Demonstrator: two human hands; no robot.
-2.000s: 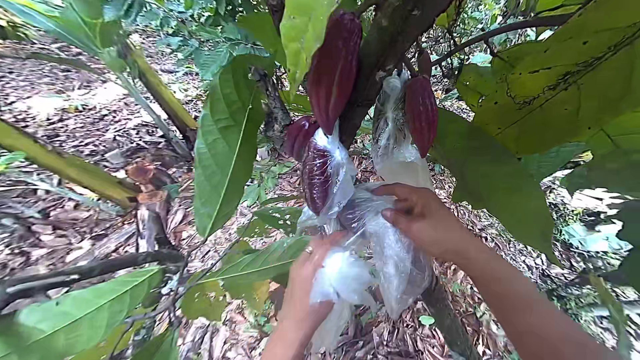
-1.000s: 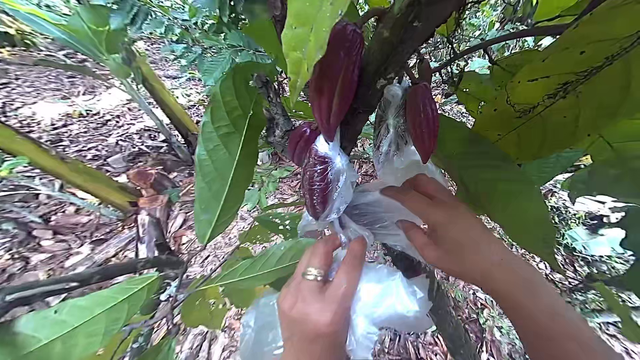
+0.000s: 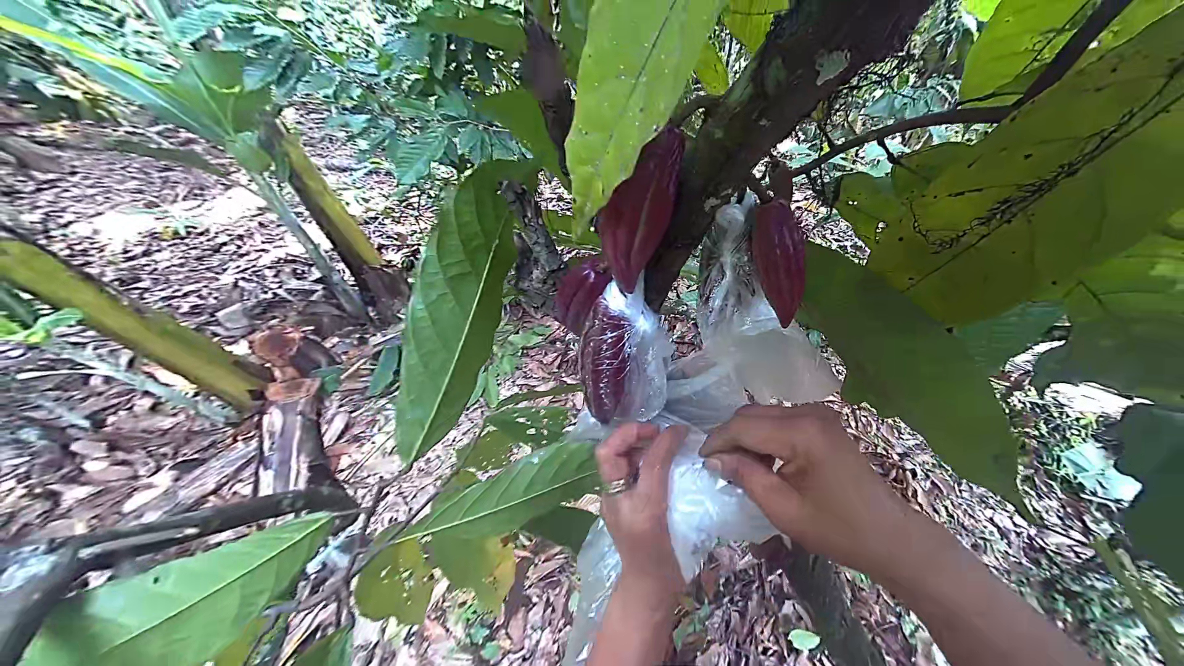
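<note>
Red cacao pods hang from a dark trunk [image 3: 763,116]. One cacao pod [image 3: 606,365] at the centre is wrapped in a clear plastic bag [image 3: 650,356]. Just below that pod, my left hand [image 3: 643,490] pinches the thin plastic with bent fingers, a ring on one of them. To its right, my right hand [image 3: 800,472] grips the clear plastic film [image 3: 708,495] between thumb and fingers. Behind, a second bagged pod [image 3: 731,268] hangs beside a bare red pod [image 3: 779,259]. Another bare pod [image 3: 643,213] hangs above the wrapped one.
A large green leaf [image 3: 458,310] hangs left of the pods, and a broad leaf [image 3: 916,361] lies right of them. A thin branch [image 3: 222,518] crosses the lower left near a cut stump [image 3: 291,416]. Dry leaf litter covers the ground.
My hands have come closer together under the wrapped pod. Earlier a bunched white piece of plastic was at my left hand; now the plastic hangs longer and more spread below my hands.
</note>
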